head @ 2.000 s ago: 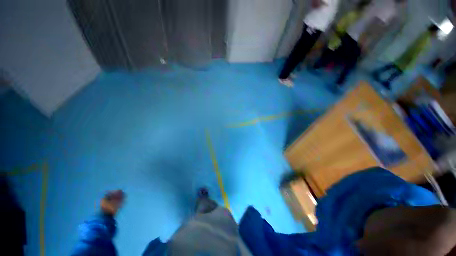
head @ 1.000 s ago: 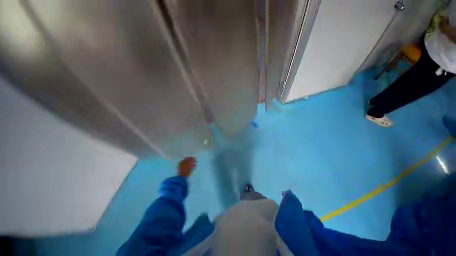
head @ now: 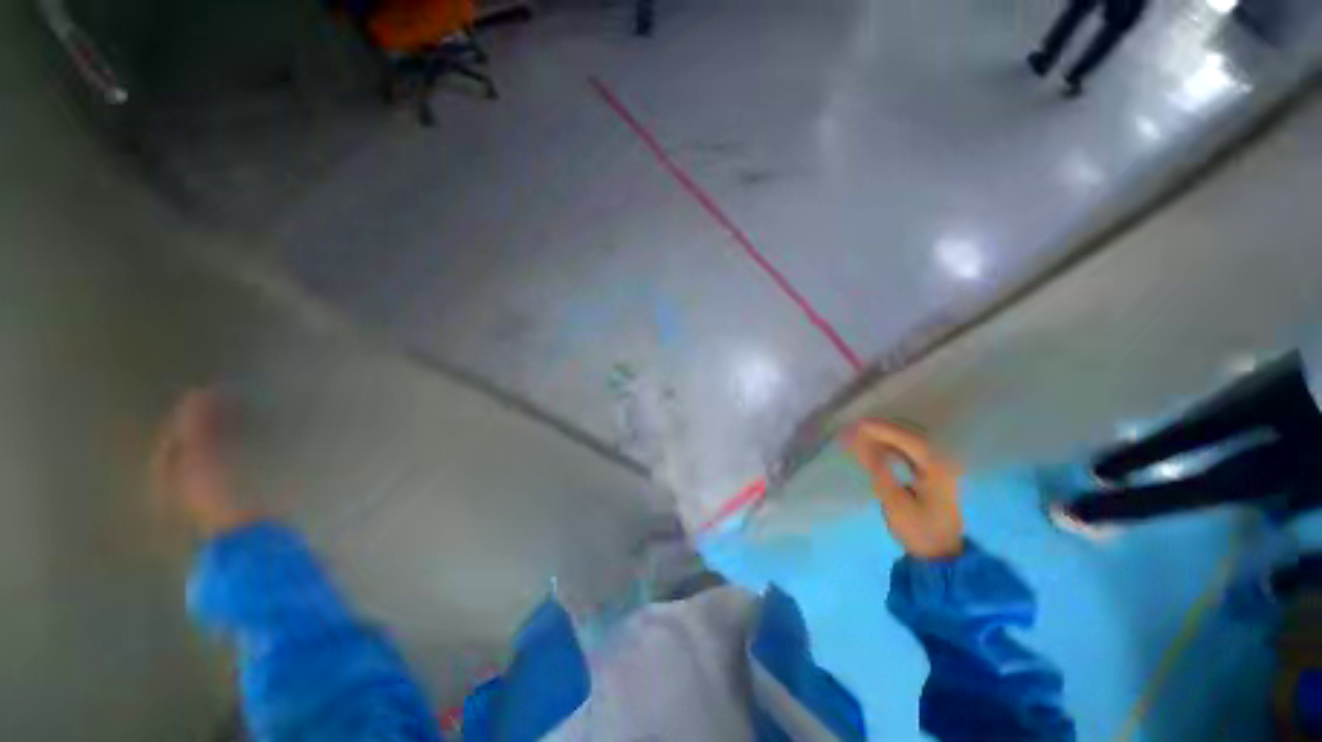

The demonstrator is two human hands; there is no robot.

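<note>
Two grey door panels stand parted in front of me, the left panel and the right panel. My left hand is raised in front of the left panel; it is strongly blurred, and contact and finger shape cannot be told. My right hand is at the lower edge of the right panel, fingers bent with a gap between them and the thumb. I see nothing held in it. Whether it touches the panel is unclear.
A grey floor with a red line lies beyond the doors. An orange wheeled chair is at the top left. Dark-trousered legs of a person show at the top right. Another person's legs stand on the blue floor at right.
The doors, closed ahead of me a second ago, are now parted and I am between them. My right hand has come into view. My left hand has moved out to the left.
</note>
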